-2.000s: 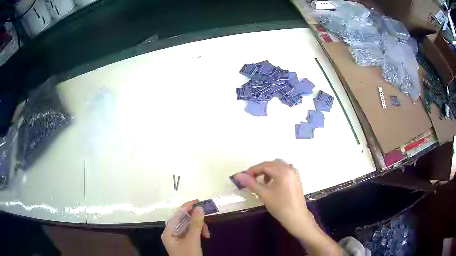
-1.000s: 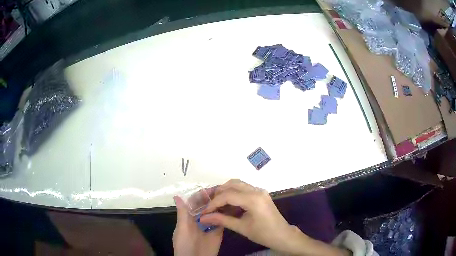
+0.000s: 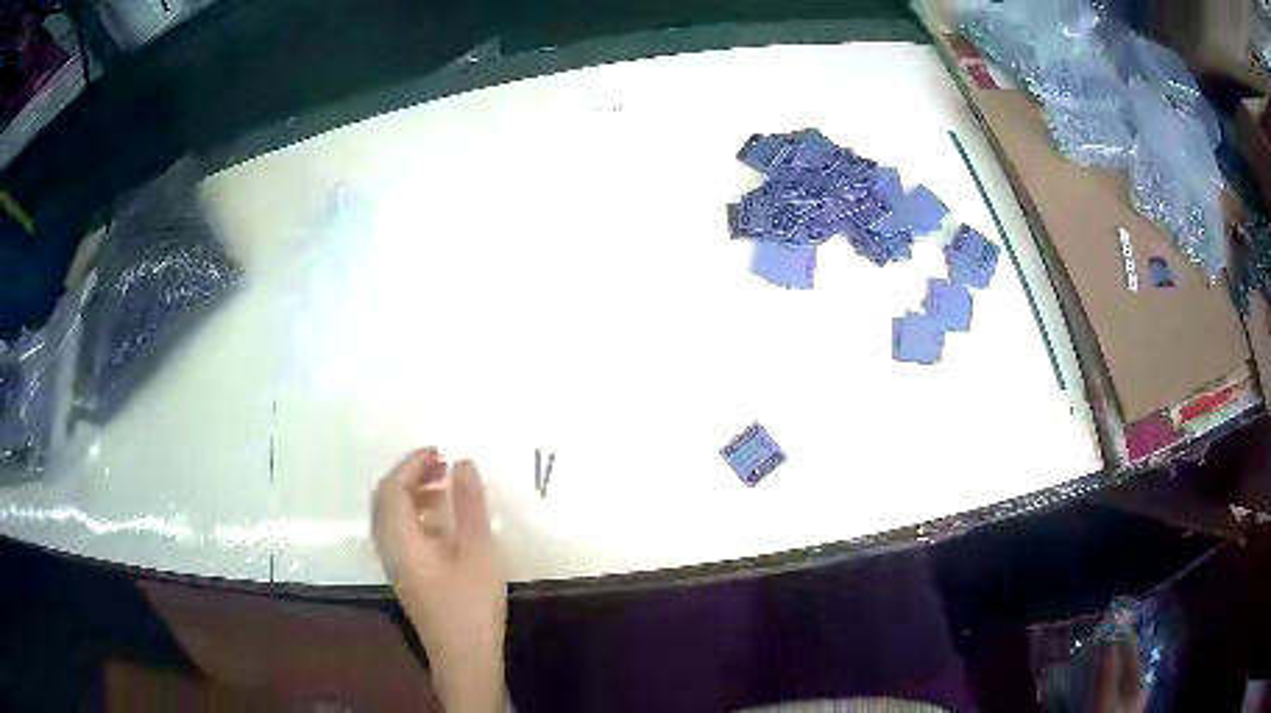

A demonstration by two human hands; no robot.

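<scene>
My left hand (image 3: 443, 550) is blurred over the bench's front part, left of two thin dark sticks (image 3: 544, 472). Its fingers are curled with a gap to the thumb, and I see nothing in it. My right hand (image 3: 1119, 677) is a small blurred shape at the lower right, over the shiny clear-and-blue heap; its fingers cannot be made out. A single circuit board (image 3: 753, 454) lies patterned face up near the front edge. A loose pile of blue-purple circuit boards (image 3: 822, 195) lies at the right, with a few boards (image 3: 917, 339) beside it. No clear case shows in my left hand.
A bag of dark parts (image 3: 153, 300) lies at the left end. A faint clear patch (image 3: 328, 286) is right of it. A green strip (image 3: 1006, 258) runs beside the boards. Cardboard (image 3: 1101, 195) at the right bears silvery bags (image 3: 1108, 105), a white strip and one board.
My hands have parted. The left has moved left over the bench; the right has gone down to the lower right. The clear case and blue board they held no longer show in them.
</scene>
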